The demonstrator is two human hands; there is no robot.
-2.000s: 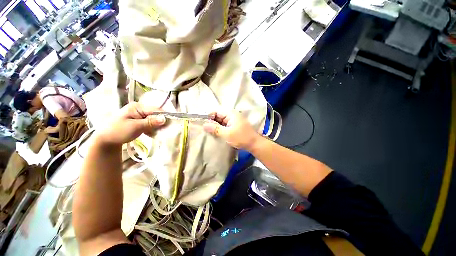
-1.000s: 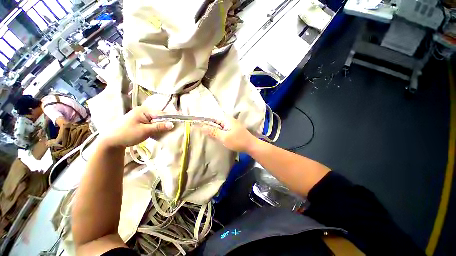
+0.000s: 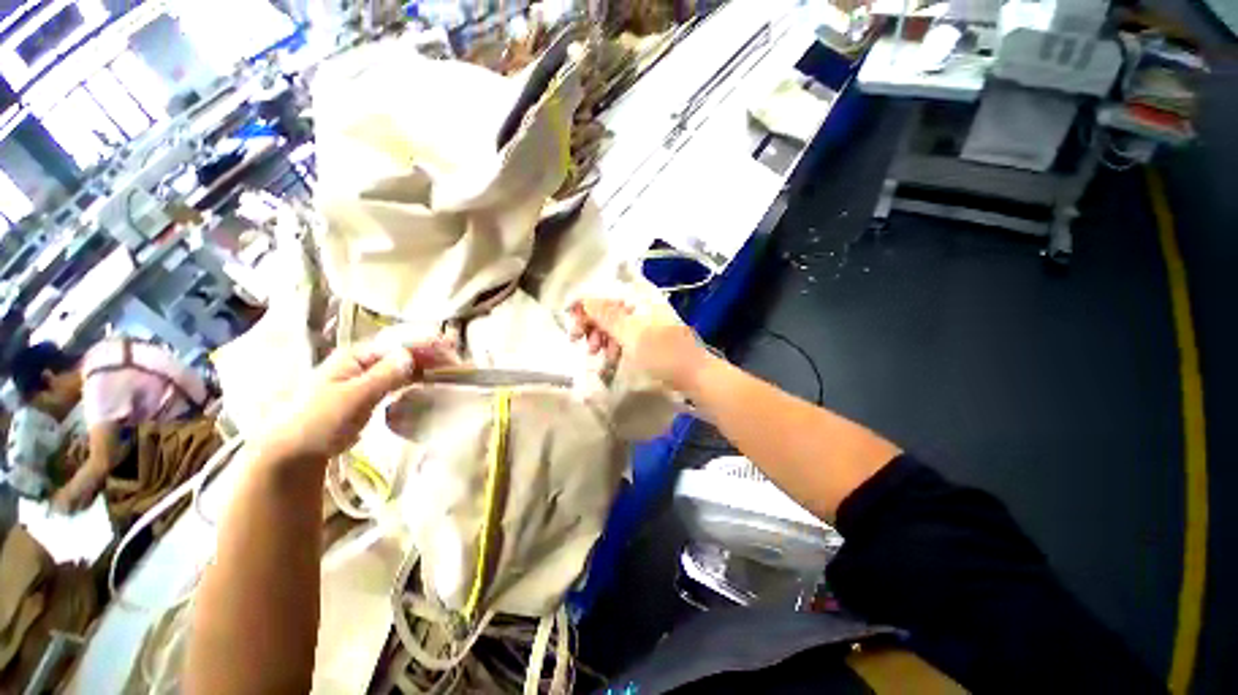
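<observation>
A beige bag body (image 3: 550,482) with a yellow strip (image 3: 492,509) down it lies in front of me. Its top edge, a narrow greyish band (image 3: 509,379), runs between my hands. My left hand (image 3: 367,387) grips the left end of this edge, thumb on top. My right hand (image 3: 631,340) is at the right end with curled fingers on the beige cloth, a little above the edge. More beige bags (image 3: 421,190) are heaped behind. Beige straps (image 3: 455,645) hang in a tangle below.
A blue crate or bench side (image 3: 611,523) is right of the bags. A white table (image 3: 692,149) stands behind, and a machine stand (image 3: 978,177) at upper right. A pale slotted basket (image 3: 747,505) is near the floor. A person (image 3: 136,394) handles brown cloth at left.
The view has tilted and shifted. My right hand has risen off the line of the edge, pulling cloth up at the right. The bag edge now sags open below my hands.
</observation>
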